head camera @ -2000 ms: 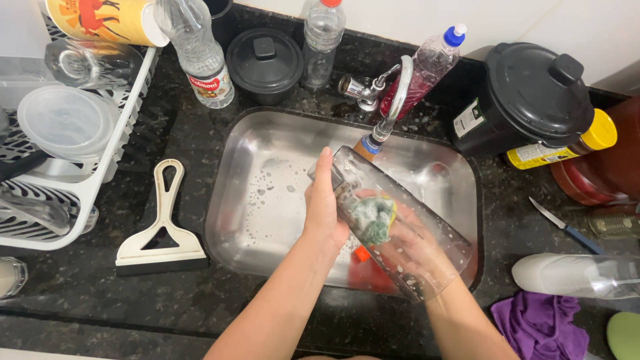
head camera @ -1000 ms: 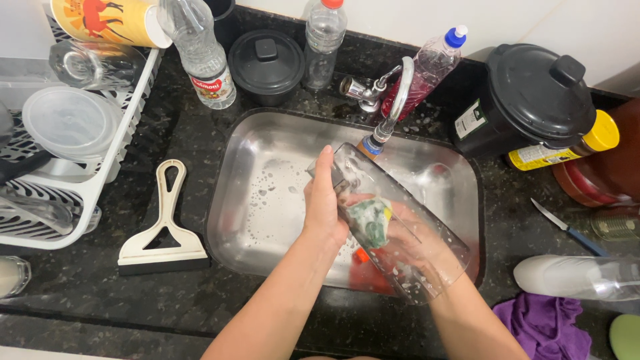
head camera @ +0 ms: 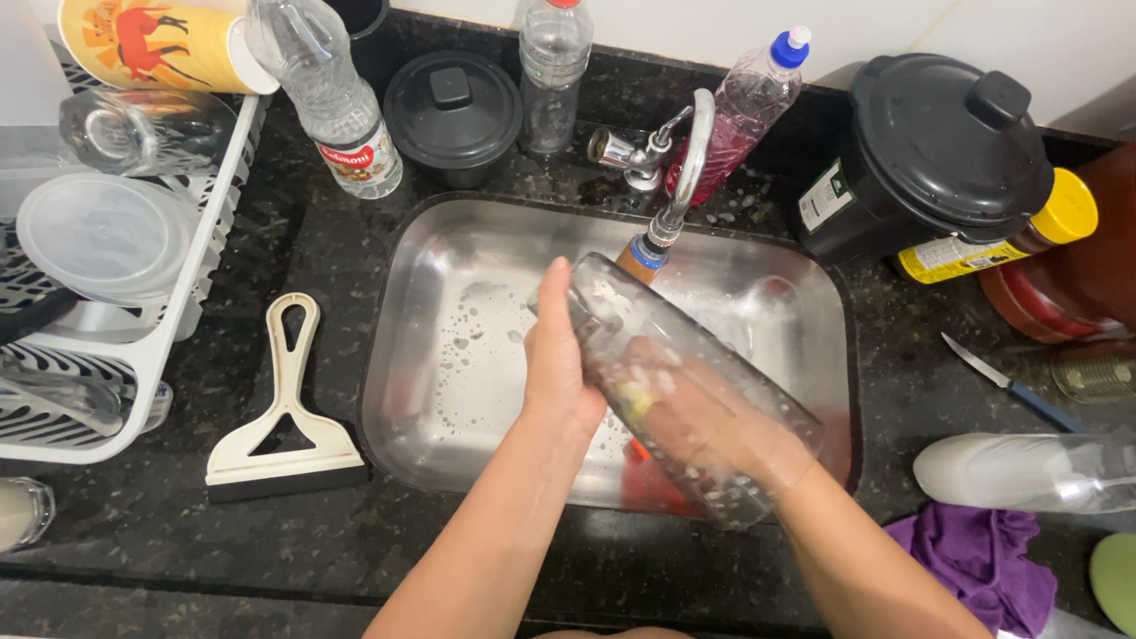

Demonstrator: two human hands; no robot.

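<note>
A clear, soapy rectangular container (head camera: 710, 346) is tilted over the stainless steel sink (head camera: 461, 266). My left hand (head camera: 561, 355) grips its outer side near the upper left end, thumb pointing up. Through the open lower right end, my right hand (head camera: 683, 399) reaches inside; its fingers are seen blurred through the wall, on a yellow and green sponge (head camera: 635, 399). White suds cling to the container. Just behind it stands the chrome faucet (head camera: 697, 160) with a blue and orange tip. Something red and orange in the sink is partly hidden below the container.
A white squeegee (head camera: 288, 382) lies left of the sink, beside a white dish rack (head camera: 204, 257). Plastic bottles (head camera: 555, 80) and black lidded containers (head camera: 950, 142) stand behind. On the right are a small knife (head camera: 1012, 382), a whitish bottle (head camera: 994, 470) and a purple cloth (head camera: 976, 559).
The sponge and my right hand have shifted inside the container, and less of the sponge's green side shows. My left hand keeps its hold in about the same place.
</note>
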